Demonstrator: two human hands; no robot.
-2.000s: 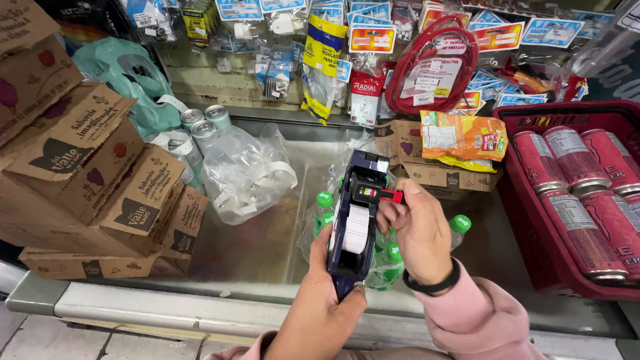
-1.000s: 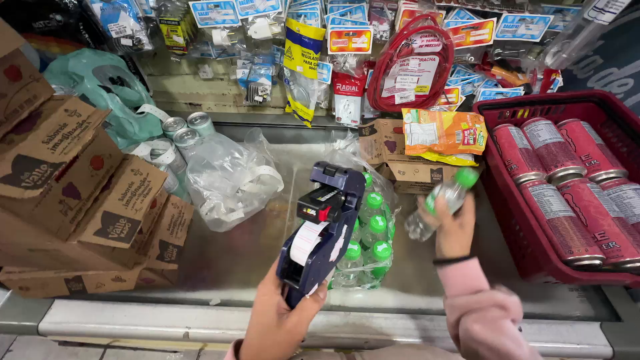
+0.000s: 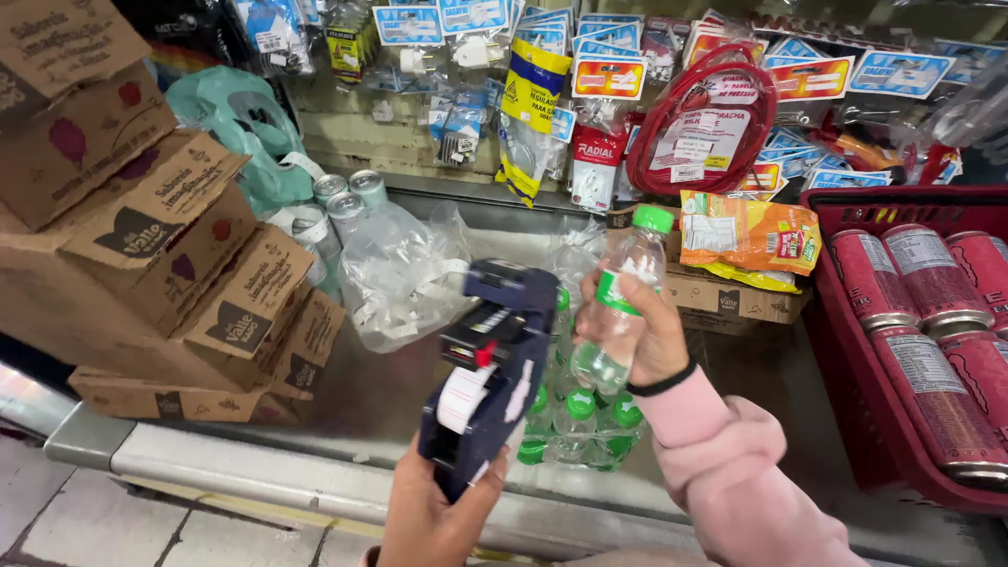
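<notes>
My left hand grips the lower end of a dark blue handheld price labeler, which shows a roll of white labels inside its open body. My right hand is closed around a small clear plastic bottle with a green cap and green label, tilted just right of the labeler. Below and behind it, a pack of similar green-capped bottles in clear film rests on the metal counter; the labeler and the held bottle hide part of it.
Cardboard boxes are stacked at the left, beside cans in clear plastic. A dark red basket of pink cans stands at the right. Orange snack bags lie on a cardboard box. Packaged goods hang behind.
Two seconds ago my right hand was at the labeler; one second ago it held the bottle out to the right. The bottle is now upright-leaning and close beside the labeler.
</notes>
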